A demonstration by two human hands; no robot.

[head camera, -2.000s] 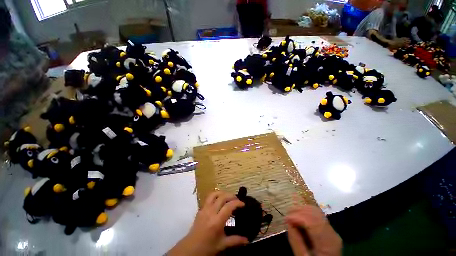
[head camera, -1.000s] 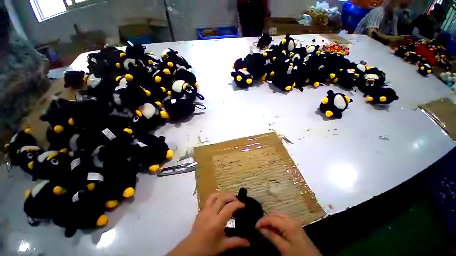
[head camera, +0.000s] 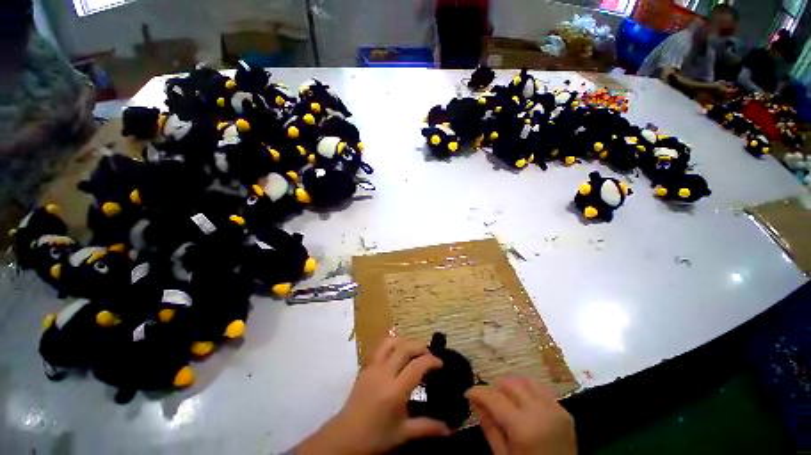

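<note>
A black plush penguin [head camera: 452,384] is held over the near part of the cardboard work pad [head camera: 458,311]. My left hand [head camera: 378,400] grips it from the left, with a small white label showing by the fingers. My right hand [head camera: 523,418] is at the toy's right side, its thumb and fingertips pinched together against the black body. What the right fingertips pinch is too small to see; no needle can be made out. Silver thread snips [head camera: 322,292] lie on the table at the pad's left edge.
A large pile of penguins [head camera: 178,231] covers the left of the white table [head camera: 658,275]. A second pile [head camera: 551,124] is across the table, with one penguin [head camera: 602,195] lying apart. Another cardboard piece [head camera: 787,227] is at the right edge. Other people [head camera: 694,58] sit at the back right.
My right hand was away to the right of the toy two seconds ago, then came in to it. It now pinches slightly further right. My left hand keeps its hold. The view has shifted slightly.
</note>
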